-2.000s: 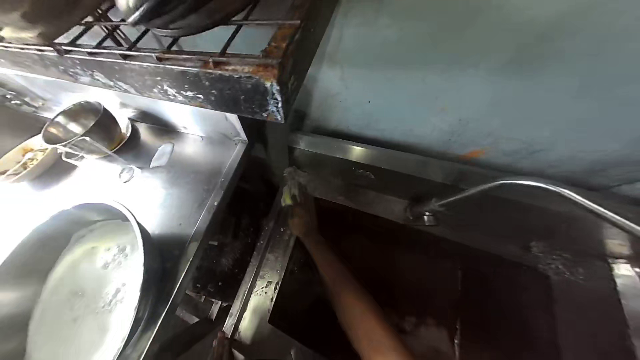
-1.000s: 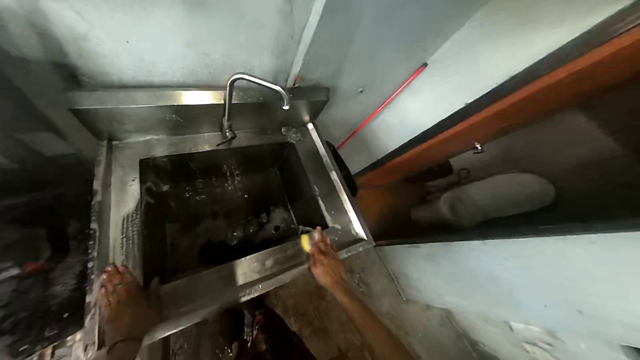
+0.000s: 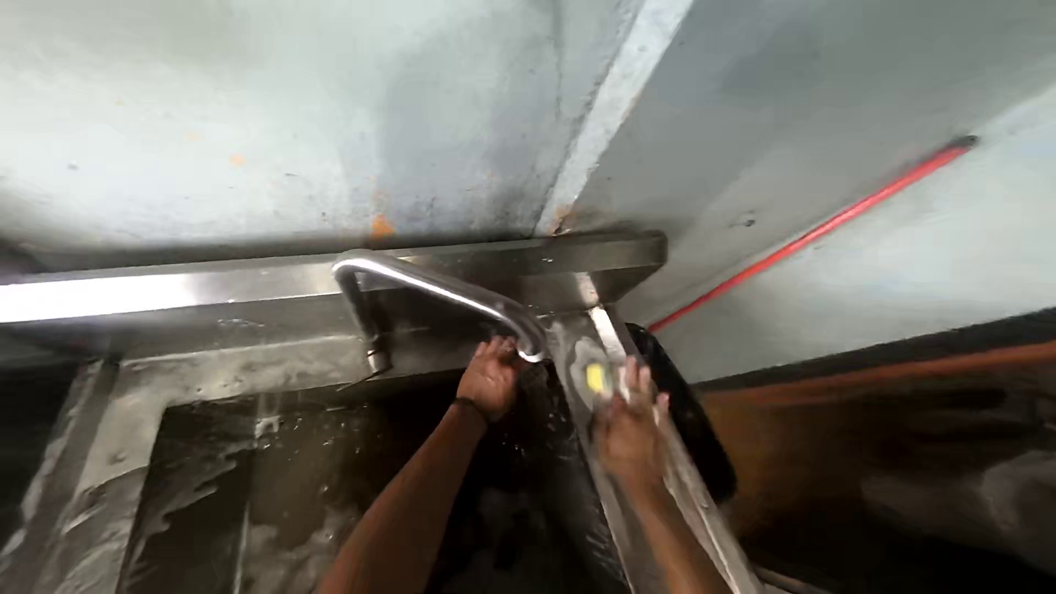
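My left hand (image 3: 490, 381), with a dark band at the wrist, is raised just left of the outlet of the metal faucet (image 3: 429, 289), over the basin. Whether it touches the faucet I cannot tell. My right hand (image 3: 631, 429) is at the right rim of the stainless steel sink (image 3: 239, 367), blurred, its fingers beside a small yellow sponge (image 3: 596, 379) that lies against the wet metal. Whether the fingers grip the sponge is unclear. Wet marks streak the rim around it. The basin below is dark and wet.
Behind the sink runs its raised steel backsplash (image 3: 247, 285) against a stained wall. A red pole (image 3: 813, 235) leans along the right wall. Close to the sink's right side is a black rounded object (image 3: 681, 412). An orange-brown ledge (image 3: 949, 363) crosses the far right.
My left hand has left the sink's left front corner and is up by the faucet outlet. My right hand has moved from the front right corner to farther back along the right rim. The view has shifted.
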